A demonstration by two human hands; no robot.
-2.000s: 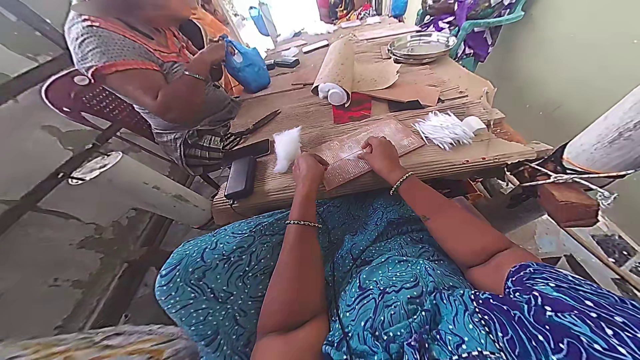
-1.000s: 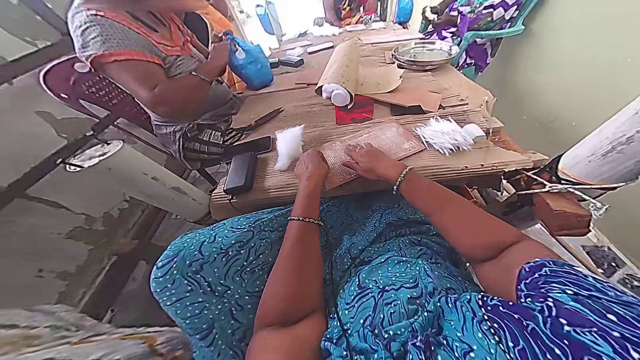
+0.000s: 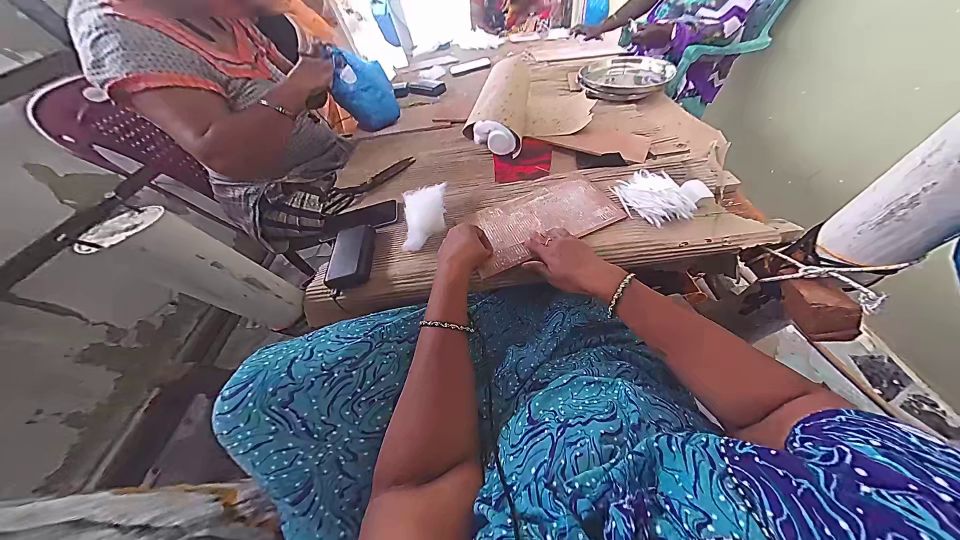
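Note:
A flat, ridged, pinkish-brown board [image 3: 559, 210] lies at the near edge of the corrugated-cardboard-covered table. My left hand [image 3: 465, 249], its fingers curled, rests at the board's left end; whether it pinches anything is hidden. Across the board's near edge lies my right hand [image 3: 561, 259], fingers bent over the surface. Any thin strand under the fingertips is too small to tell. White cotton wool [image 3: 425, 215] lies left of the board. To its right is a pile of thin white cotton wicks [image 3: 654, 198], beside a small white round thing [image 3: 697, 192].
Left of the cotton are a black case [image 3: 350, 256], a phone [image 3: 379, 214] and scissors [image 3: 382, 177]. Beyond the board lie a red piece [image 3: 523, 160], a rolled sheet [image 3: 501, 97] and steel plates [image 3: 626, 76]. A person at left holds a blue bag [image 3: 364, 88]; another sits far right.
My right hand has moved from the middle of the board down to its near edge, closer to me. My left hand has stayed near the left end.

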